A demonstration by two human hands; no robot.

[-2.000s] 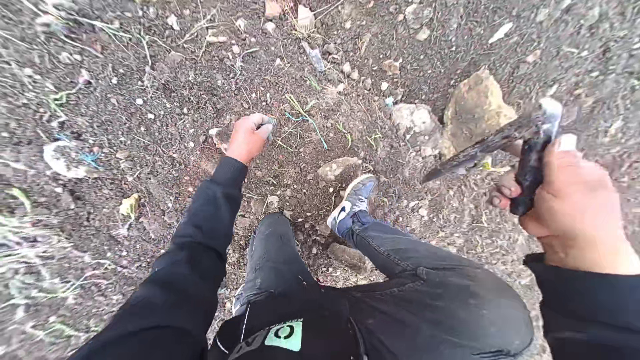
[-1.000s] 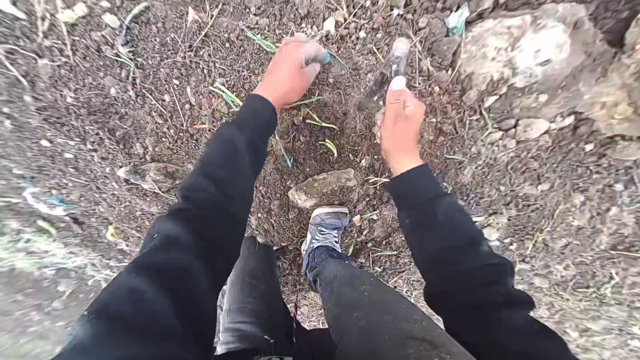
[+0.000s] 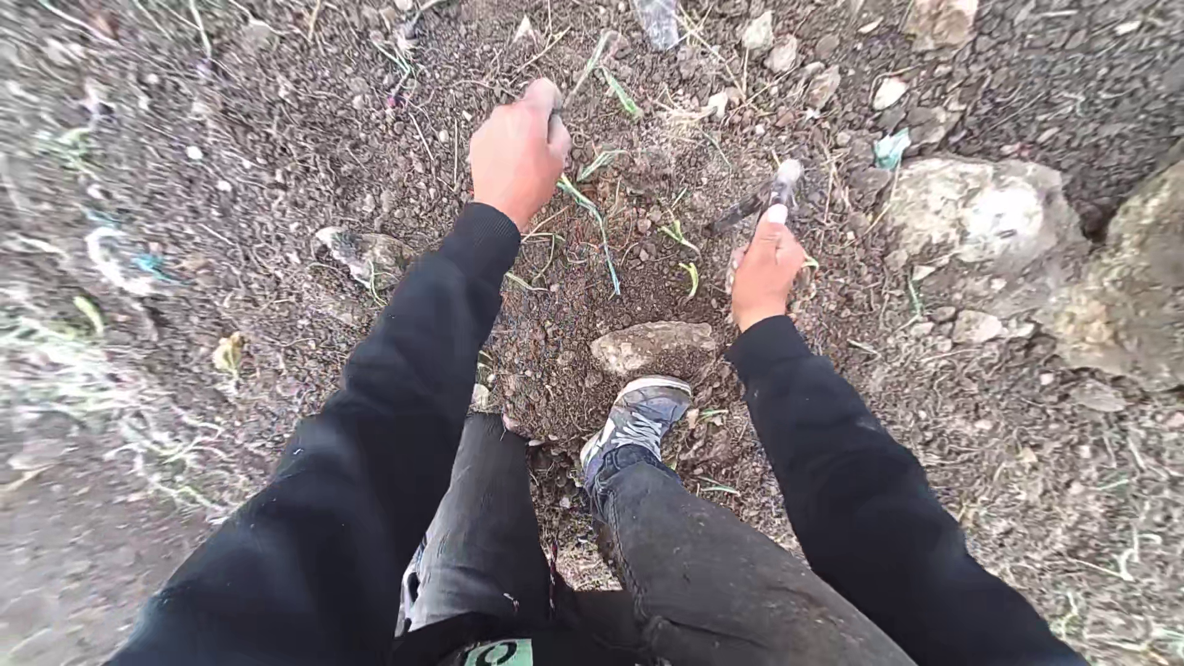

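Note:
My left hand (image 3: 520, 153) is closed just above the soil at upper centre, with a thin, pale green plant stem (image 3: 592, 67) sticking out from its fingertips. Green, limp leaves (image 3: 592, 217) lie on the ground to its right. My right hand (image 3: 766, 264) grips a short-handled digging tool (image 3: 784, 180), whose dark blade points left and down over the soil; most of the handle is hidden in my fist. Small yellow-green shoots (image 3: 680, 236) stand in the loose dirt between my hands.
A flat stone (image 3: 655, 347) lies in front of my shoe (image 3: 638, 421). Large rocks (image 3: 985, 208) sit at the right, with a teal scrap (image 3: 891, 148) beside them. Another stone (image 3: 361, 252) is left of my left forearm. Dry roots and weeds cover the left side.
The tool was held up at the far right two seconds ago; my right hand has brought it in to the soil near the centre. My left hand has moved a little left since one second ago.

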